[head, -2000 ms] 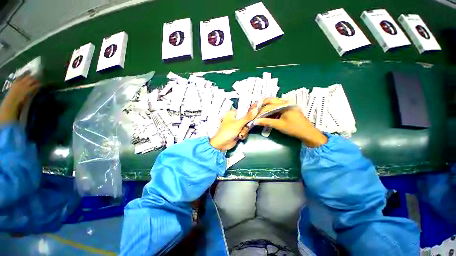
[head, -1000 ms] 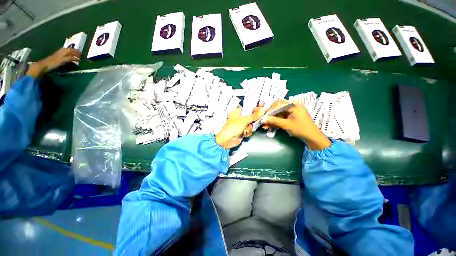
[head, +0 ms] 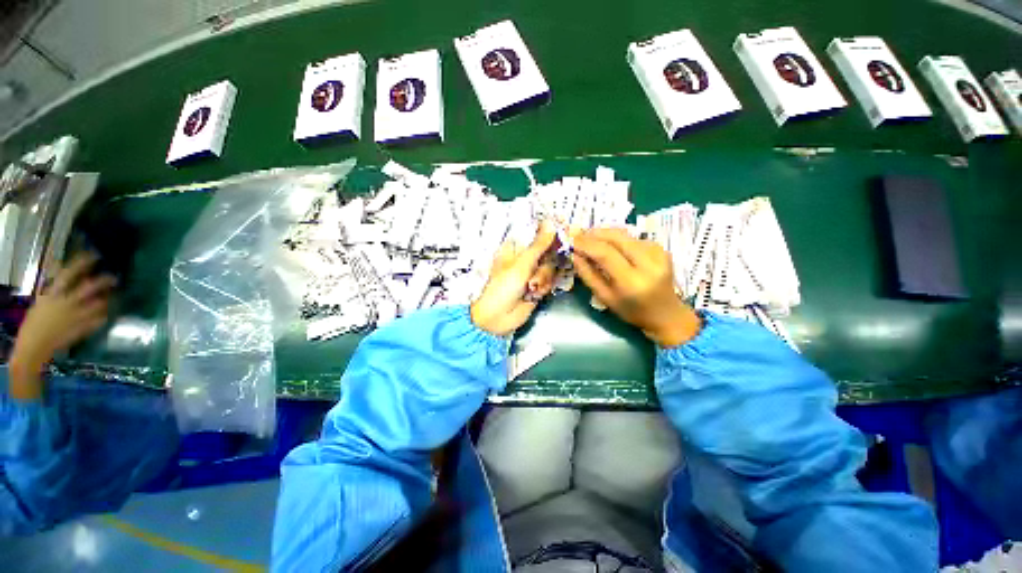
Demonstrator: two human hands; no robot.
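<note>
My left hand [head: 518, 282] and my right hand [head: 630, 278] meet in front of me over the bench. A small white printed leaflet [head: 564, 240] shows between the fingertips; the fingers hide most of it. A messy heap of white leaflets [head: 392, 241] lies left of my hands. A small group of upright strips [head: 592, 202] stands just beyond my fingers. An overlapping leaflet stack [head: 751, 260] lies to the right. One loose strip [head: 530, 358] lies near the bench's front edge, below my left hand.
A crumpled clear poly bag [head: 224, 325] lies left of the heap and hangs over the front edge. White retail boxes [head: 685, 81] stand in a row on the far green strip. A dark box [head: 921, 237] lies at right. Another worker's hand [head: 67, 308] is at far left.
The white boxes have shifted along the far strip, mostly leftward. The strip between my hands now shows less, and my right hand has turned. The other worker's hand has come back from the boxes.
</note>
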